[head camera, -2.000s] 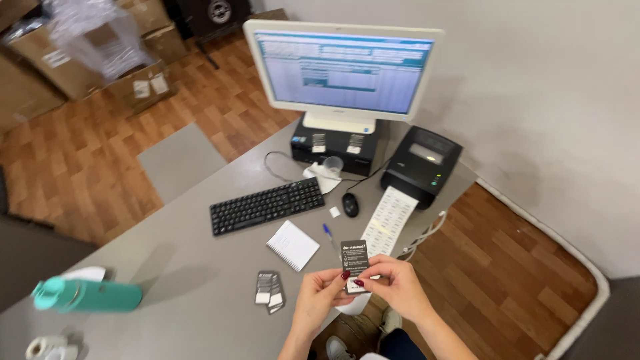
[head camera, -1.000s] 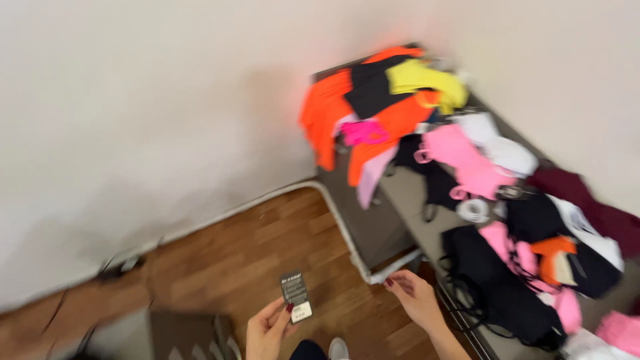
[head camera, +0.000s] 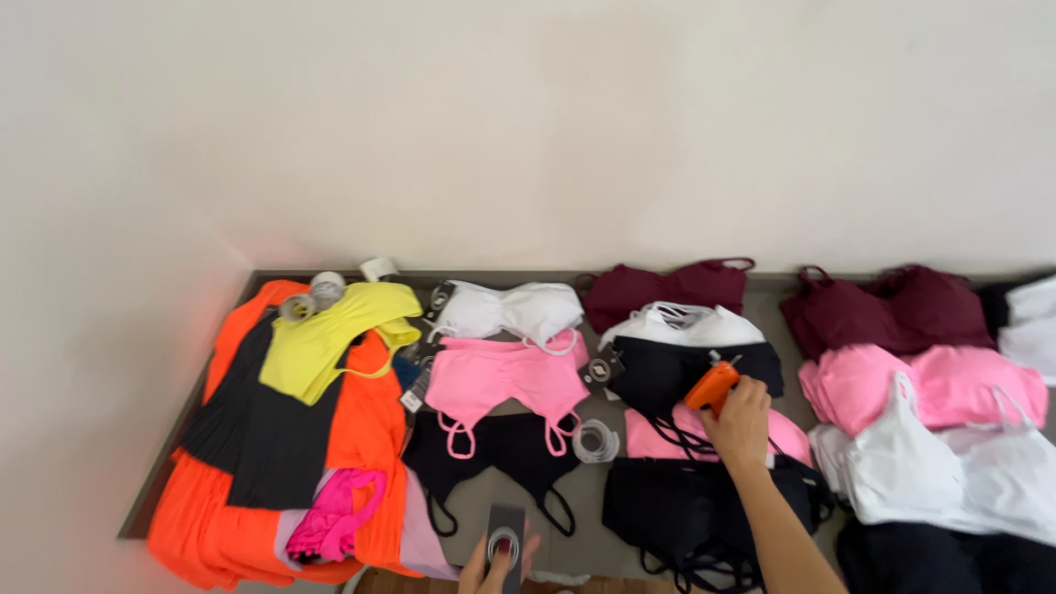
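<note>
My left hand (head camera: 495, 565) holds a dark cardboard hang tag (head camera: 506, 536) near the table's front edge, the thumb over its round emblem. My right hand (head camera: 742, 421) grips an orange tagging gun (head camera: 714, 386), whose needle points up and away over a black top (head camera: 660, 371). Under and below the gun lie a pink top (head camera: 788, 437) and black garments with straps (head camera: 685, 503). Left of them are a white top (head camera: 505, 309), a pink top (head camera: 505, 375) and a black top (head camera: 495, 450), with dark tags (head camera: 601, 369) between the stacks.
Orange, dark and yellow garments (head camera: 338, 338) cover the table's left end, with tape rolls (head camera: 327, 289) on top. A coiled pale band (head camera: 596, 440) lies mid-table. Maroon (head camera: 891, 309), pink and white tops fill the right side. A wall (head camera: 528, 140) rises behind the table.
The view has swung from the computer desk to the garment table. My right hand, empty a second ago, now has the orange tagging gun, which lay among the garments. The tag stays in my left hand.
</note>
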